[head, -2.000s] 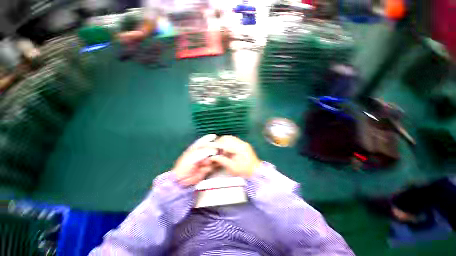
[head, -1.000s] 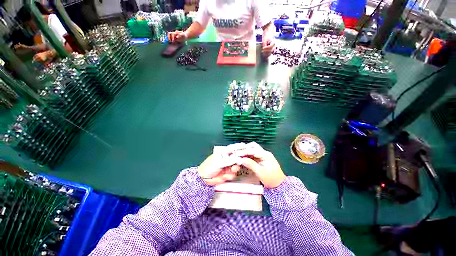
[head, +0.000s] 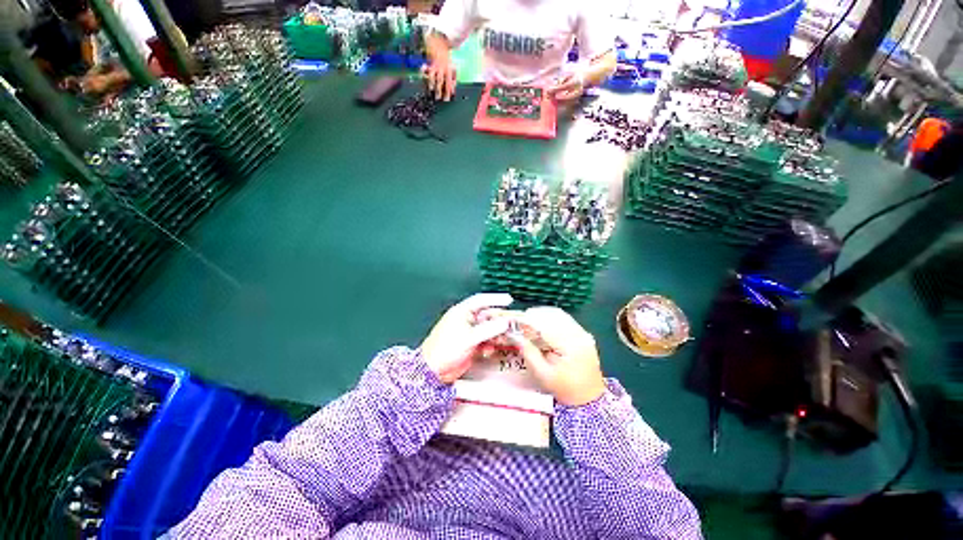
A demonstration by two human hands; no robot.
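A whitish fixture [head: 496, 420] with a red line and dark marks lies at the near edge in front of me, with no board seen on it. My left hand [head: 463, 335] and my right hand [head: 562, 353] meet over its far part, fingertips together. Something tiny and pale may be between the fingertips, but it is too small to make out. A stack of populated green boards [head: 544, 264] stands just beyond my hands. A round yellowish reel [head: 654, 324] with a silvery centre lies right of the fixture.
A dark soldering station [head: 834, 385] with cords stands at right. Tall board stacks [head: 702, 174] are at the back right and along the left [head: 180, 148]. A blue bin [head: 174, 443] holds boards at near left. A person opposite works at a red fixture [head: 514, 114].
My hands have stayed over the fixture, with the fingers shifted and more of its dark marks showing. The opposite person's hand has moved from the dark block to the small dark pile.
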